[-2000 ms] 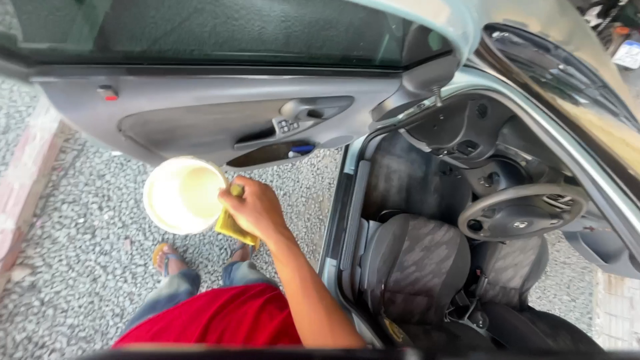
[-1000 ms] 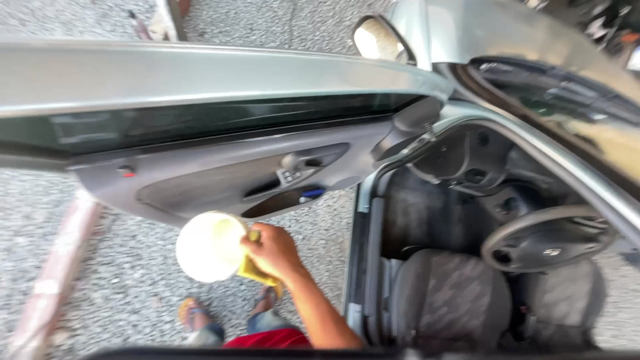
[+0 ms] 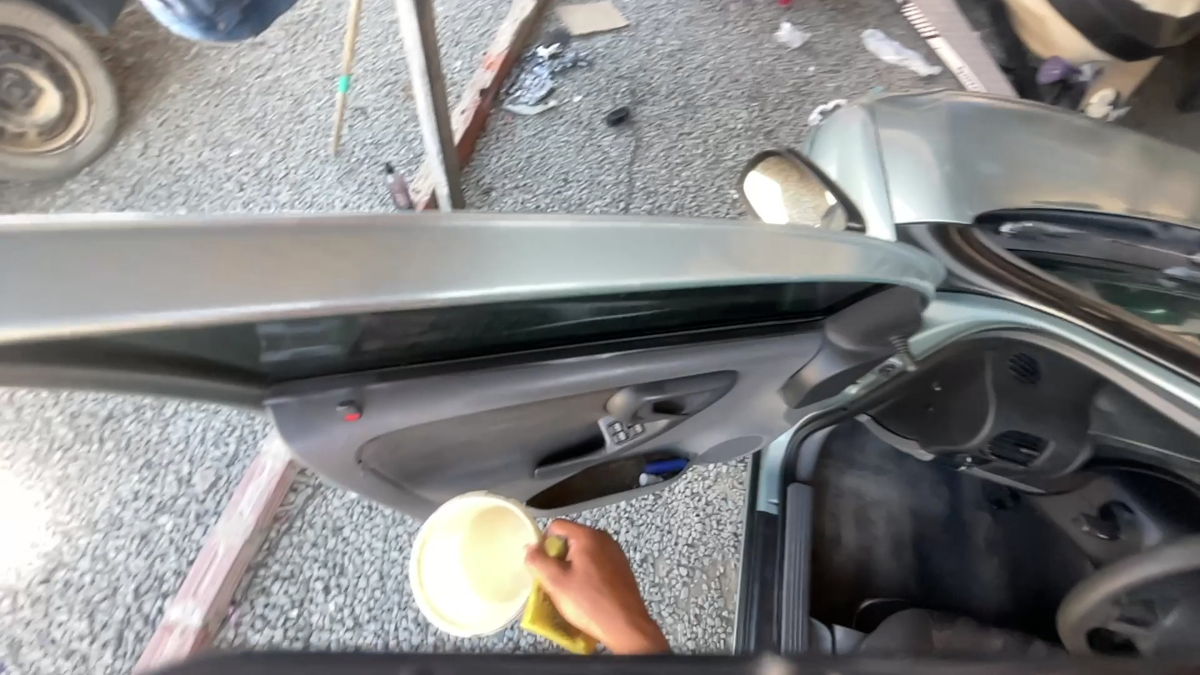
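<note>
My right hand (image 3: 591, 586) grips the rim of a white plastic bucket (image 3: 422, 581) and a yellow cloth or sponge (image 3: 553, 623) that hangs below the fingers. The inside of the bucket looks pale and bright; its contents cannot be made out. Just beyond the bucket is the grey inner panel of an open car door (image 3: 469, 412), with window switches (image 3: 623, 431) and a door pocket (image 3: 581, 483) that holds a blue object (image 3: 667, 466). My left hand is out of view.
The car's footwell (image 3: 900, 525) and steering wheel (image 3: 1134, 600) are at the right. A side mirror (image 3: 792, 192) sticks out beyond the door. On the gravel (image 3: 356, 581) lie a painted beam (image 3: 220, 562), a stick (image 3: 347, 84), a small bottle (image 3: 397, 187) and litter. A wheel (image 3: 47, 98) stands at the top left.
The view has tilted up, bringing the door's outer top and the ground beyond into sight. My right hand still holds the bucket and the yellow item; my feet and red shirt have left the view.
</note>
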